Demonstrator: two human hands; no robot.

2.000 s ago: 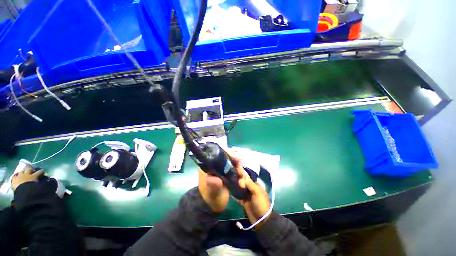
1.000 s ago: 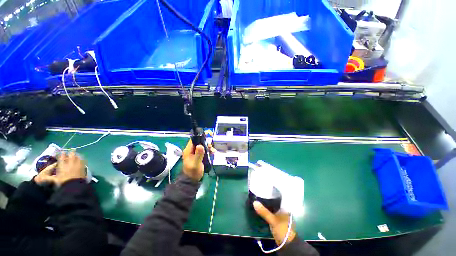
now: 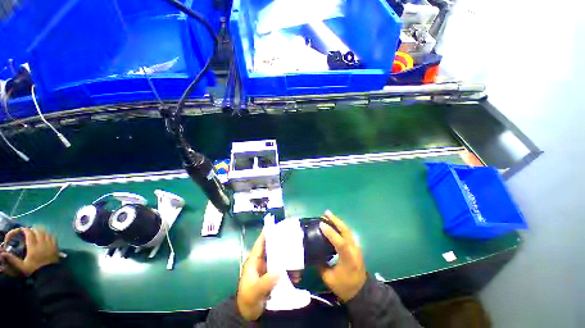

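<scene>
A security camera (image 3: 285, 246) with a white housing and a black round head is held between my two hands in front of the screw feeder. My left hand (image 3: 254, 278) grips the white housing. My right hand (image 3: 346, 259) is round the black head, fingers over its top and side. A white cable trails from the camera at the bottom. The electric screwdriver (image 3: 206, 179) hangs tilted and unheld left of the silver-white screw feeder (image 3: 256, 179). Two more cameras (image 3: 135, 224) with pale rings lie on the green bench to the left.
A small blue parts bin (image 3: 474, 202) stands at the bench's right end. Large blue bins (image 3: 321, 83) line the rack behind. A neighbour's hand (image 3: 40, 250) works at the far left. A yellow-and-white slim item (image 3: 212, 219) lies left of the feeder.
My left hand has let go of the screwdriver and taken hold of the camera's white housing. The screwdriver now hangs free and tilted. The camera has been raised and turned, and the view has shifted.
</scene>
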